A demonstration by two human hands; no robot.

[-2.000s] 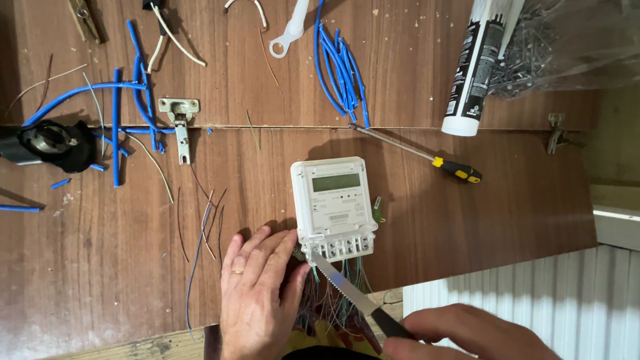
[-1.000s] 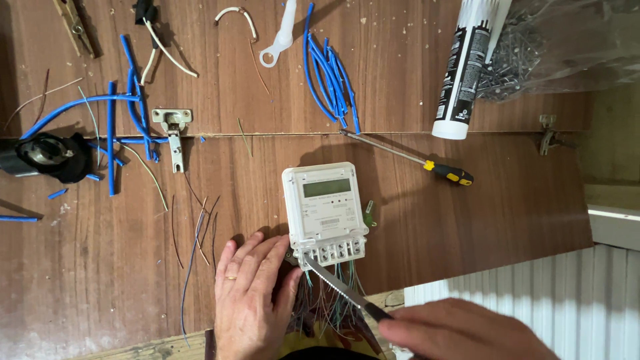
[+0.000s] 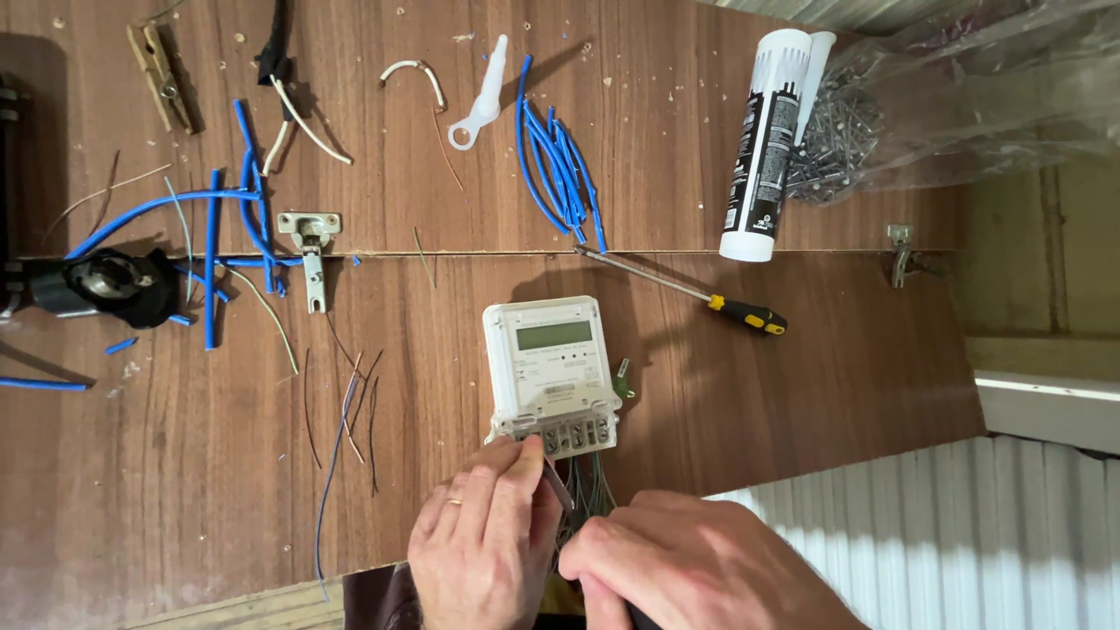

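Note:
A white electricity meter [image 3: 549,359] with a display lies on the wooden panel, its terminal block toward me. Thin wires [image 3: 595,486] hang from its lower edge. My left hand [image 3: 481,534] has its fingertips against the left end of the terminals and covers part of them. Below the terminals, my right hand [image 3: 674,556] is closed round the dark handle of a serrated knife. Only a short part of the knife's blade [image 3: 558,486] shows between the hands; its tip is hidden by my left fingers.
A yellow-black screwdriver [image 3: 744,315] lies right of the meter, near a sealant cartridge [image 3: 766,144] and a bag of screws or nails [image 3: 831,140]. Blue insulation pieces [image 3: 560,166], a metal hinge [image 3: 311,254] and a clothespin [image 3: 162,79] are about. A seam crosses the panel.
The knife and my right hand have moved closer to my left hand. My left fingertips now cover the left terminals, where the blade's tip showed before.

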